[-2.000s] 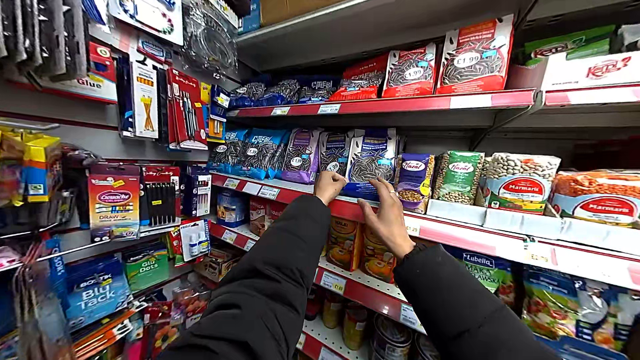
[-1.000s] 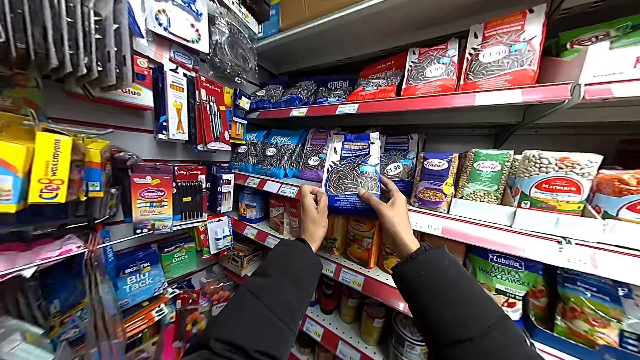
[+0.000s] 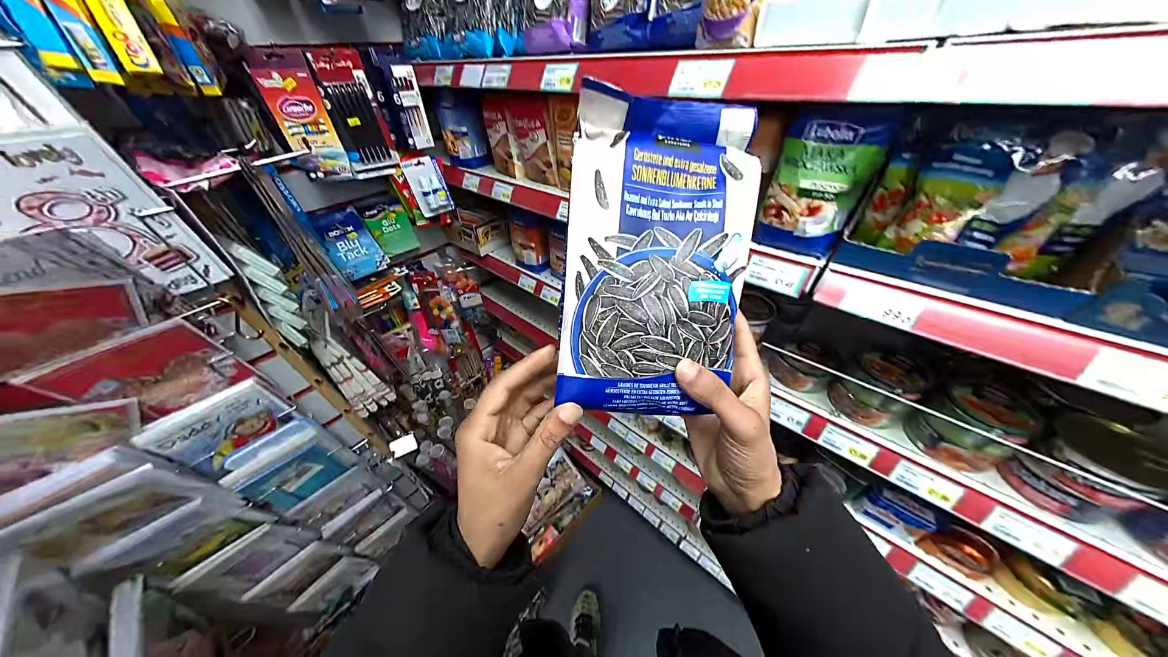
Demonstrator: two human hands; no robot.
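A blue and white bag of sunflower seeds point(image 3: 652, 310) stands upright in front of me, its printed front showing striped seeds in a bowl. My right hand point(image 3: 735, 411) grips its lower right corner, thumb on the front and the other fingers partly hidden behind. At the lower left corner is my left hand point(image 3: 516, 447), fingers curled and thumb close to the bag's bottom edge; whether it bears any of the bag's weight I cannot tell.
Shelves with red and white price rails point(image 3: 995, 333) run along the right, holding bagged food point(image 3: 821, 178) and jars point(image 3: 967, 411). Greeting cards point(image 3: 301, 465) fill a rack at left. Hanging stationery packs point(image 3: 297, 114) are behind it. Grey floor point(image 3: 630, 584) shows below.
Two seconds ago both hands were at the bags on the shelf; now the seed bag is away from the shelf and nearer to me. The view has tilted down.
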